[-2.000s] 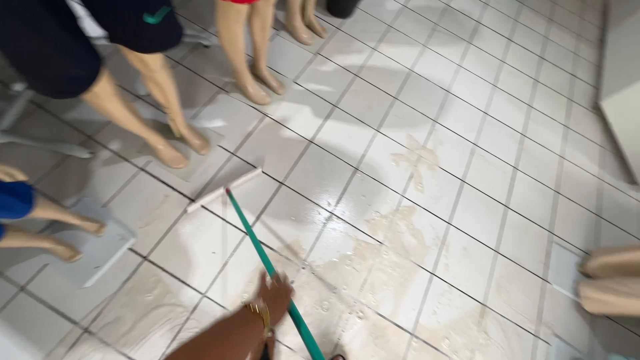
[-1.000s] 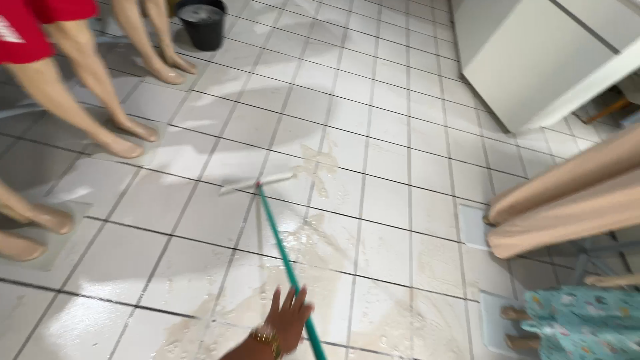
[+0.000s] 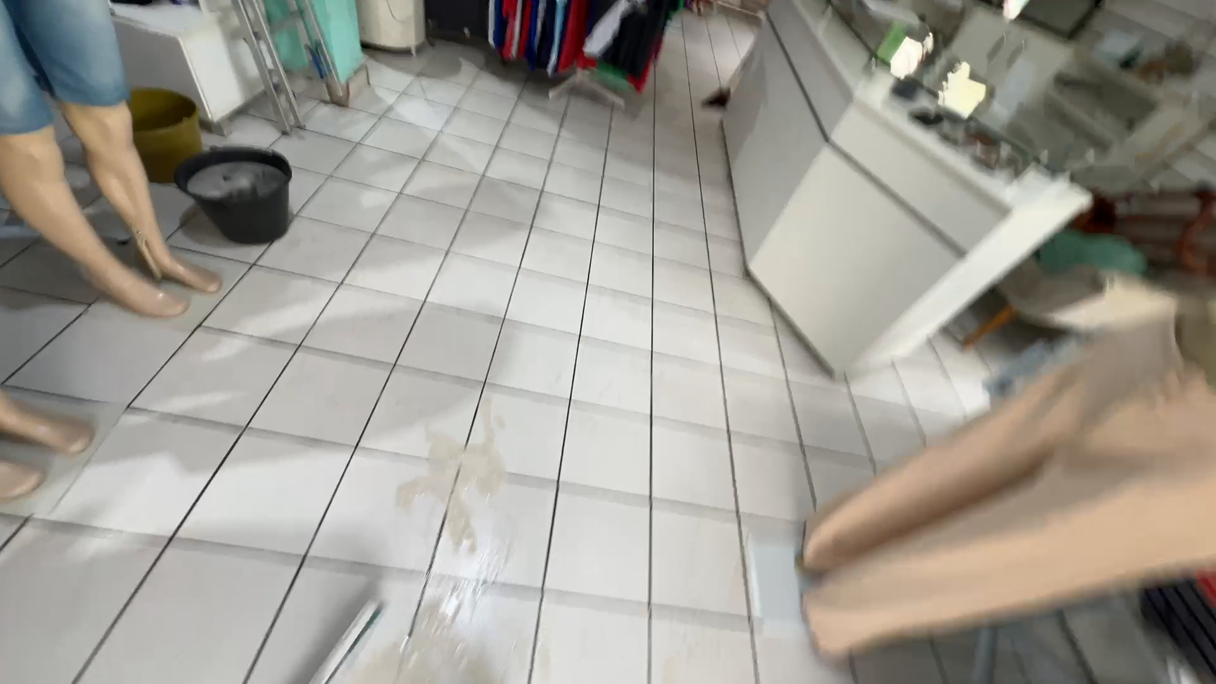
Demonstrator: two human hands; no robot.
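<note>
Neither of my hands shows in the head view at this moment. At the bottom edge, part of a floor squeegee's head lies on the white tiled floor; its green handle is out of frame. Just right of it and above it, dirty water forms a brownish patch on the tiles, with a wet, shiny streak below. A black bucket holding greyish liquid stands at the upper left.
Mannequin legs stand along the left, others on the right over a pale base. A white counter juts in at the right. An olive bucket, a metal ladder and a clothes rack are farther back.
The view has swung up and right. My hand on the squeegee's green handle, seen in both earlier frames, has left the view, and the squeegee's head now shows only at the bottom edge.
</note>
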